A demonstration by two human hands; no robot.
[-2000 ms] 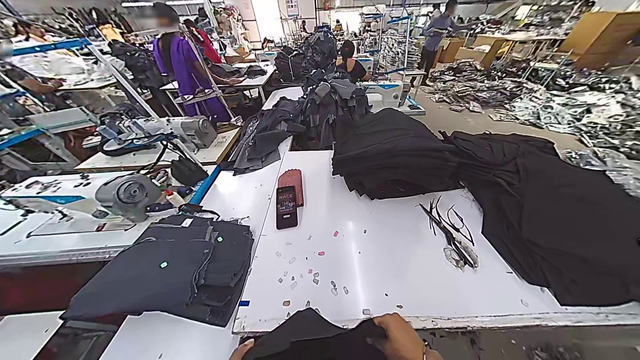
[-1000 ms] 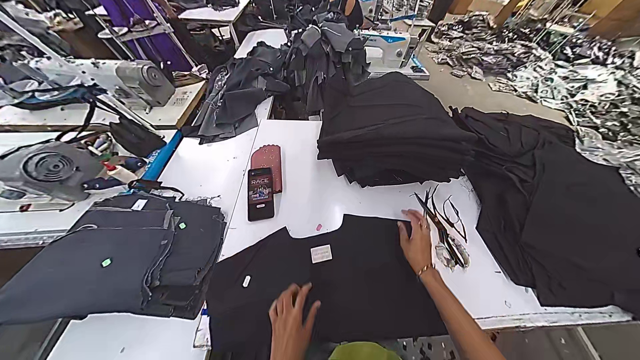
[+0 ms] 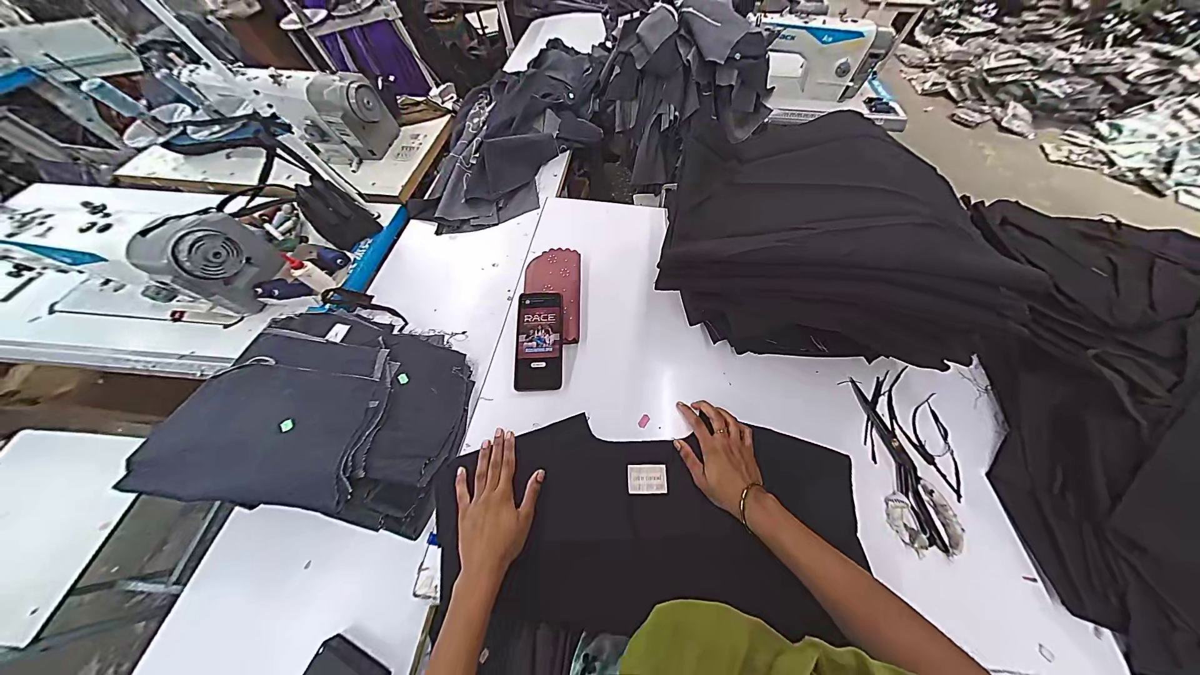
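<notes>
A black cut fabric panel [image 3: 600, 553] with a neckline notch lies spread at the near edge of the white table [image 3: 619, 375]. A small pale label [image 3: 647, 479] sits on it below the neckline. My left hand [image 3: 494, 506] rests flat on the panel's left shoulder, fingers apart. On the right side of the neckline, my right hand [image 3: 724, 459] touches the panel, fingers slightly bent; whether it pinches the cloth is unclear. Black-handled scissors [image 3: 905, 478], partly wrapped in pale material, lie to the right among dark strips. Beyond the panel, a smartphone [image 3: 539, 342] overlaps a pink case [image 3: 562, 272].
Stacked black fabric [image 3: 844, 253] covers the back right, with more draped cloth [image 3: 1106, 375] beside it. Folded dark grey pieces [image 3: 281, 422] lie left. Sewing machines [image 3: 216, 262] stand at left and behind [image 3: 820, 56]. A dark object [image 3: 347, 656] sits at the bottom left.
The black panel, bunched at the near edge two seconds ago, is now spread out. My left hand has moved to its left shoulder; my right hand has moved left from near the scissors to the neckline.
</notes>
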